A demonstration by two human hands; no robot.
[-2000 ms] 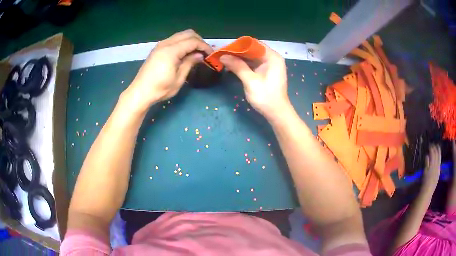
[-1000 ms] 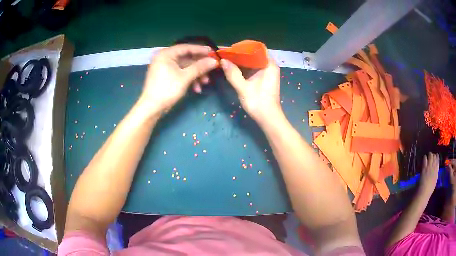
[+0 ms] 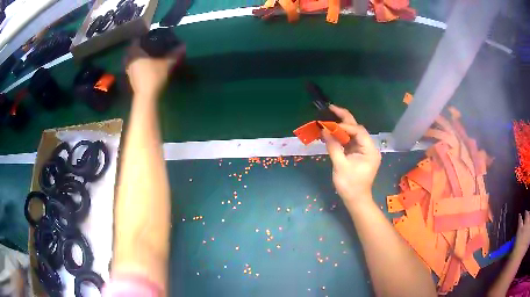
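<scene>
My left hand (image 3: 148,72), blurred, is stretched out over the dark green belt at upper left, its fingers around a dark rounded block (image 3: 160,43), likely a black housing. My right hand (image 3: 355,156) holds a folded orange strap (image 3: 309,133) between thumb and fingers above the pale metal rail. A small thin black piece (image 3: 317,96) shows just beyond the right fingertips; I cannot tell if the hand touches it. More orange straps (image 3: 459,212) lie heaped at right.
A shallow cardboard box (image 3: 110,191) of black rings stands at left, another box (image 3: 116,35) at upper left. Black units with orange tabs (image 3: 96,84) sit on the belt. A grey post (image 3: 444,69) rises at right. Orange dots litter the green mat. Another person's hand (image 3: 523,232) shows at right.
My hands were together at the orange loop and a dark part; now they are apart. The left has reached far to upper left; the right keeps the strap. The view has shifted towards the belt.
</scene>
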